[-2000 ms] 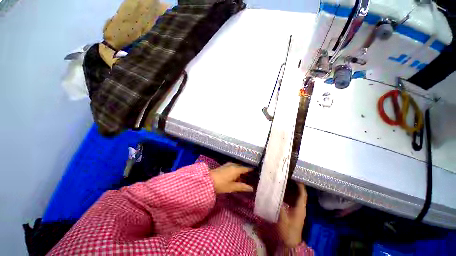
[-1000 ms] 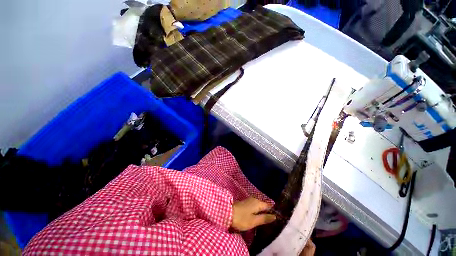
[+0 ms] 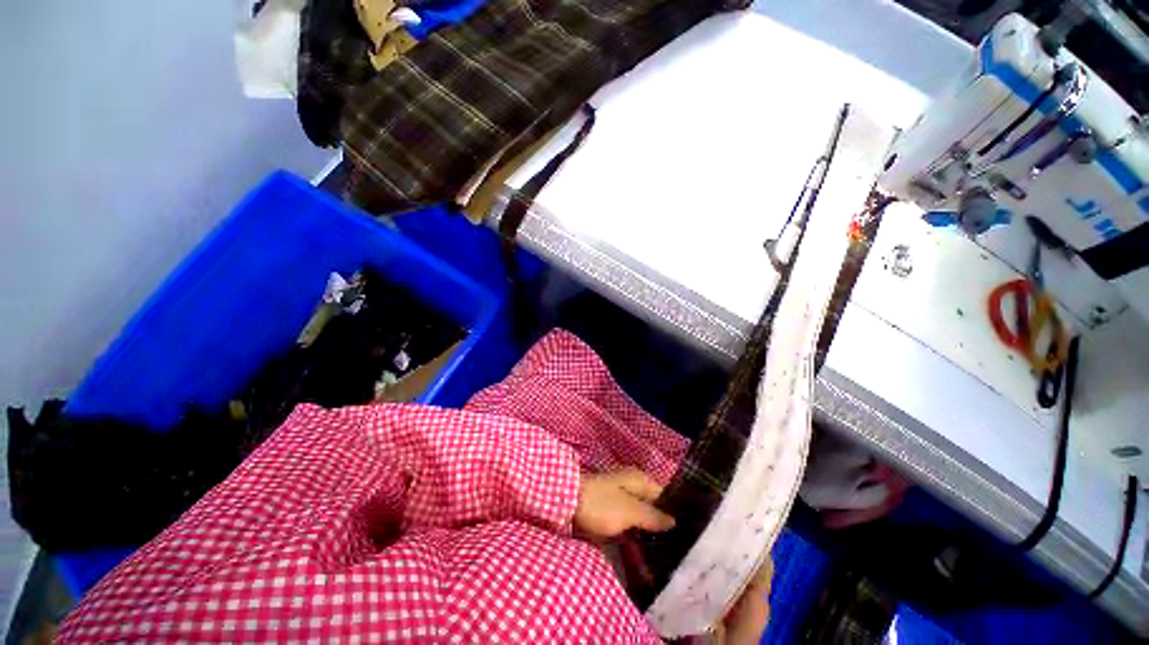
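The white strip [image 3: 784, 401] runs from beside the needle area [image 3: 869, 217] over the table's front edge and curves down into the lap. The dark plaid strip [image 3: 716, 456] lies under and beside it and shows along both sides. My left hand [image 3: 620, 504] holds the plaid strip's left edge near the lap, fingertips partly hidden by the cloth. My right hand [image 3: 751, 607] is at the lower end of the white strip, mostly hidden behind it, with a few fingers showing at its right edge; its grip is largely hidden.
The sewing machine [image 3: 1008, 126] stands at upper right. Red and yellow scissors [image 3: 1027, 321] lie right of the needle. A slim dark tool [image 3: 806, 202] lies left of the strip. A plaid bundle [image 3: 466, 95] rests at the table's left. A blue bin [image 3: 189, 296] with dark scraps stands left.
The view has swung toward the left, bringing the blue bin in. The strips now curve left into the lap. My left hand has closed on the plaid strip; my right hand is more hidden behind the white strip.
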